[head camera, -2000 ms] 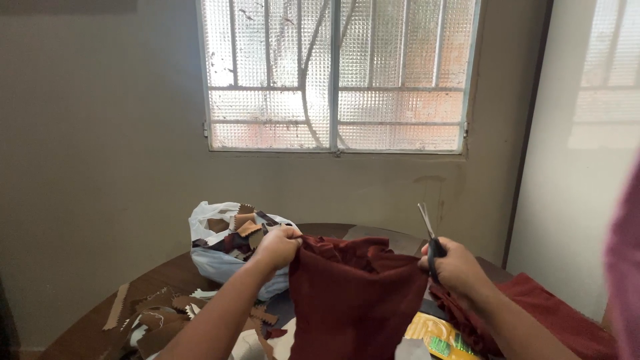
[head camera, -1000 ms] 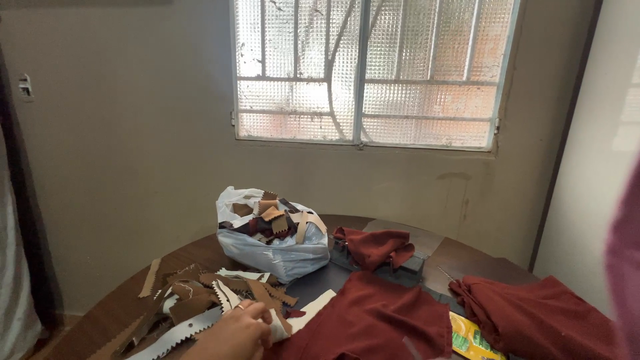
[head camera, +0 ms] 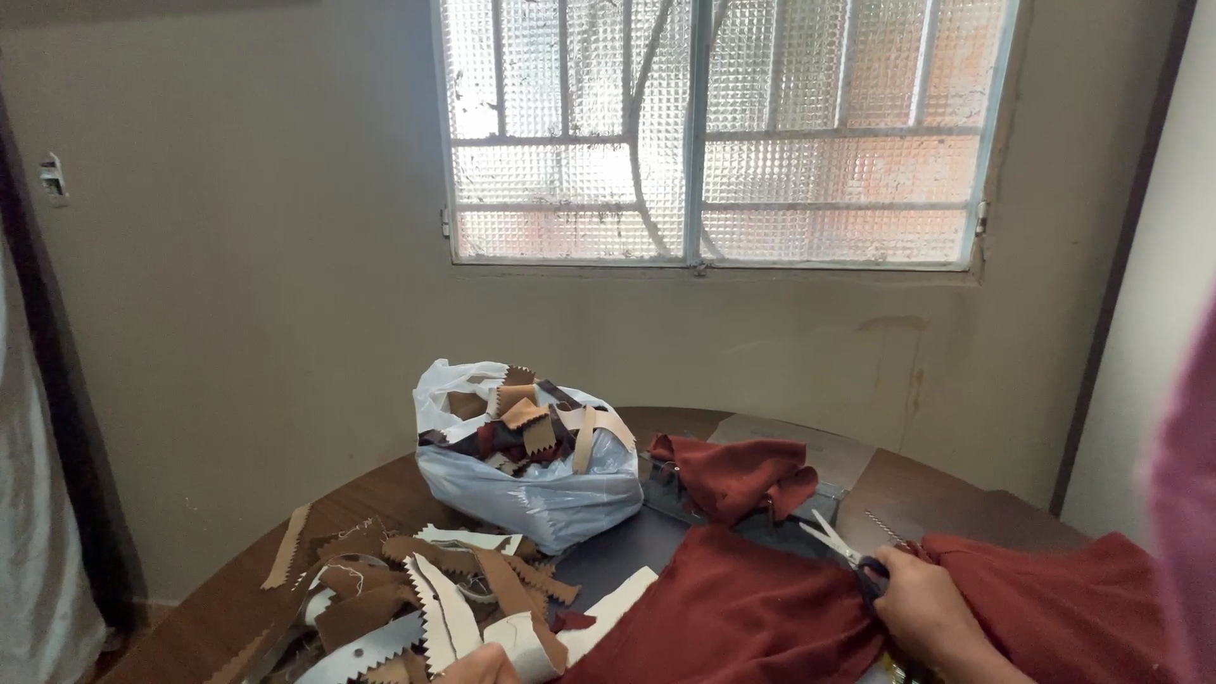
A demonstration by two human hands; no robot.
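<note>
My right hand (head camera: 920, 608) grips a pair of scissors (head camera: 838, 543) by the black handles, blades parted and pointing up-left over dark red fabric (head camera: 736, 603). At the bottom edge, my left hand (head camera: 482, 665) is only partly in view, at the pinked fabric scraps (head camera: 442, 608); whether it holds one is hidden. The red fabric lies on the table between my hands. Another folded red cloth (head camera: 1054, 589) lies right of my right hand. A smaller red piece (head camera: 741, 475) rests on a dark grey object behind.
A white plastic bag (head camera: 532, 499) full of brown, tan and dark scraps stands at the back of the round wooden table (head camera: 380, 484). Scraps are heaped at the left. Behind the table are a wall and a textured-glass window (head camera: 712, 142). Something yellow shows beneath the red fabric.
Two seconds ago both hands held the red fabric up; now it lies on the table. My left hand has moved to the scraps. The scissors, in my right hand two seconds ago, are in it now.
</note>
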